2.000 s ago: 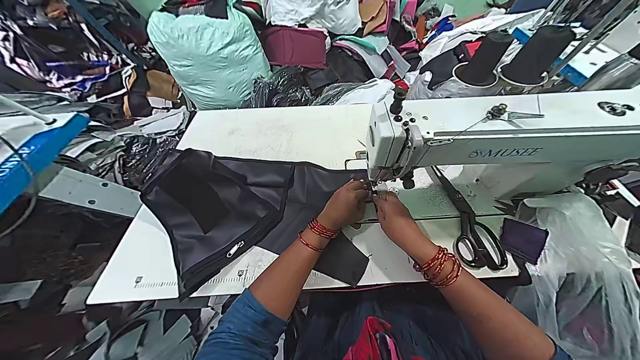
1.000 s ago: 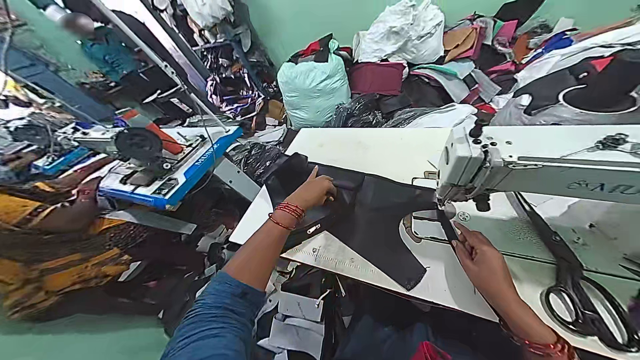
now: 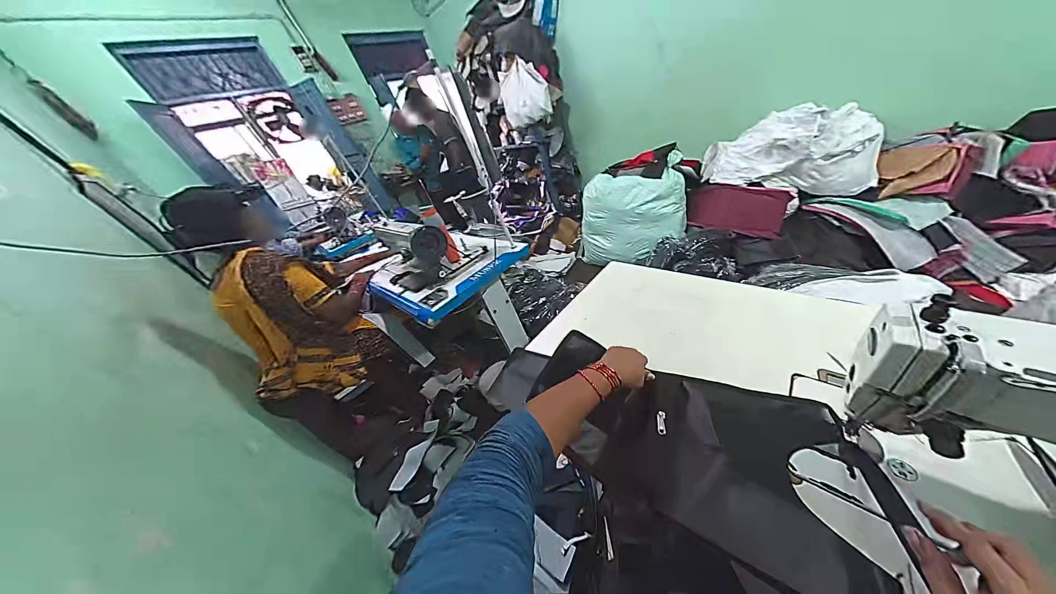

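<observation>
My left hand [image 3: 625, 367] grips the upper edge of a black fabric piece [image 3: 726, 454] at the table's left part. A metal zipper pull [image 3: 661, 422] shows on the fabric just below that hand. The fabric runs right to the needle area of a white sewing machine [image 3: 899, 371]. At the lower right, my right hand [image 3: 982, 549] holds a narrow black strip [image 3: 887, 499] that leads up to the needle area. A shiny grey edge lies by its fingers; what it belongs to is unclear.
The white sewing table [image 3: 701, 318] has bagged and loose fabric behind it, including a pale green sack [image 3: 634, 216]. Fabric scraps [image 3: 437, 454] lie on the floor at left. A co-worker [image 3: 289, 322] sits at another sewing machine [image 3: 421, 247]; more people are farther back.
My left hand has gone from beside the needle to the left part of the black fabric. My right hand has moved down from the needle. The view has swung far left.
</observation>
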